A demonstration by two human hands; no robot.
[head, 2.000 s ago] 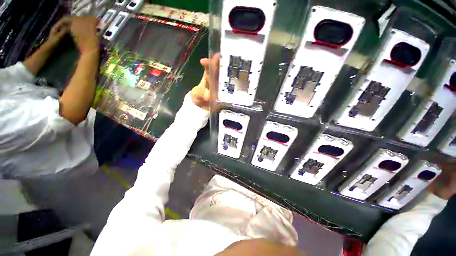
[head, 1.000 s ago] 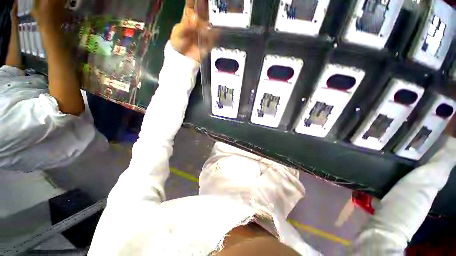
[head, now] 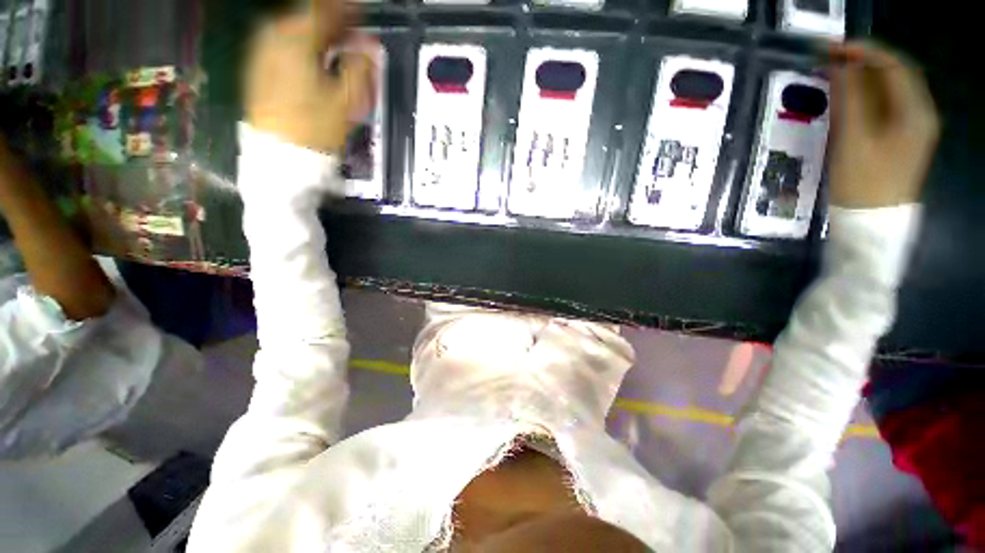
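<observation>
A clear phone tray (head: 610, 225) lies on the dark green bench, cut off by the top edge. Its near row holds several white phones without battery covers (head: 557, 135), backs up, dark ovals at the far ends. Parts of a second row show behind. My left hand (head: 302, 81) is blurred at the tray's left end, over part of the leftmost phone, fingers curled at the tray edge. My right hand (head: 884, 124) has its fingertips on the tray's right edge, beside the rightmost near phone. The fingers' undersides are hidden.
Printed sheets under clear cover (head: 140, 151) lie to the left. Another worker's arm (head: 49, 238) and white sleeve are at the far left. More phones (head: 22, 43) show at the top left. The bench's front edge (head: 562, 310) runs below the tray.
The tray now looks level and sits further up and left in the view. My right hand has come fully into view at its right end. My left hand stays at the left end.
</observation>
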